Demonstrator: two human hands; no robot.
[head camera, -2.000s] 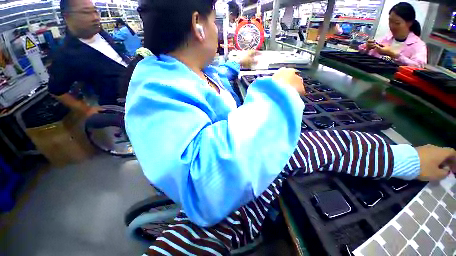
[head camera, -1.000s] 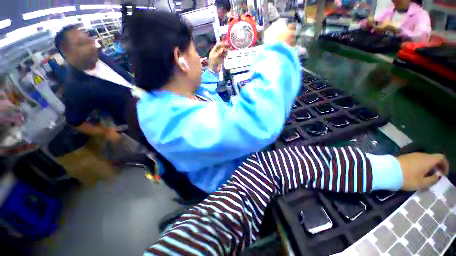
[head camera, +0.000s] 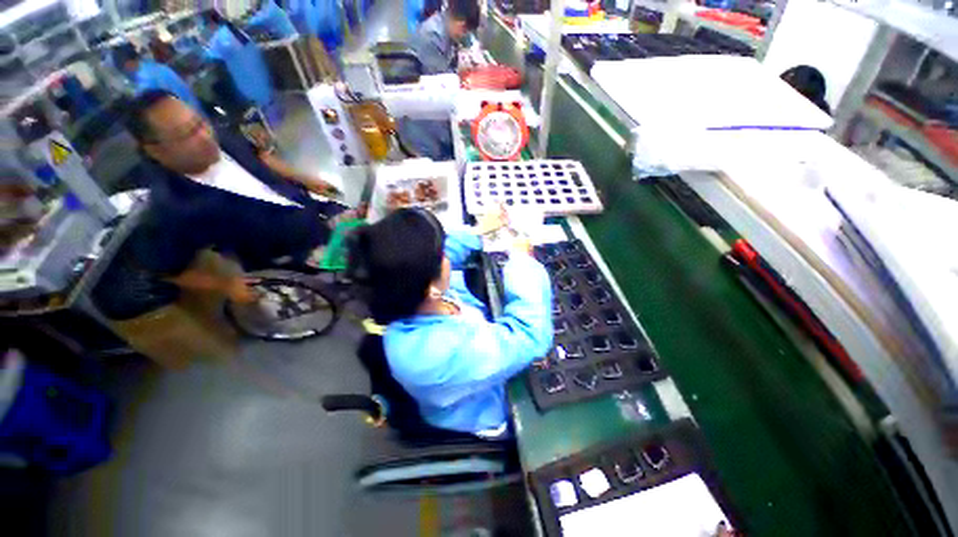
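A black foam tray (head camera: 688,451) lies at the bottom edge, right of centre, with small dark square units in its pockets. Two pockets at its left show white pieces (head camera: 595,482). A white sheet (head camera: 641,514) covers the near part of the tray and is cut off by the frame; its grid cannot be made out. A tiny skin-toned patch shows at the sheet's lower right corner, too small to tell as a finger. Neither my left hand nor my right hand can be made out.
A person in a blue smock (head camera: 452,357) sits ahead at a second black tray (head camera: 573,393) of dark units. Beyond are a white tray (head camera: 588,189) and red fan (head camera: 499,131). A person in dark clothes (head camera: 231,210) is at left. Large white stacks (head camera: 714,94) lie at right.
The view has shifted and now looks from higher and farther off. The striped sleeve and its hand at the sheet have gone from view. The neighbour's arms are lower, over their tray.
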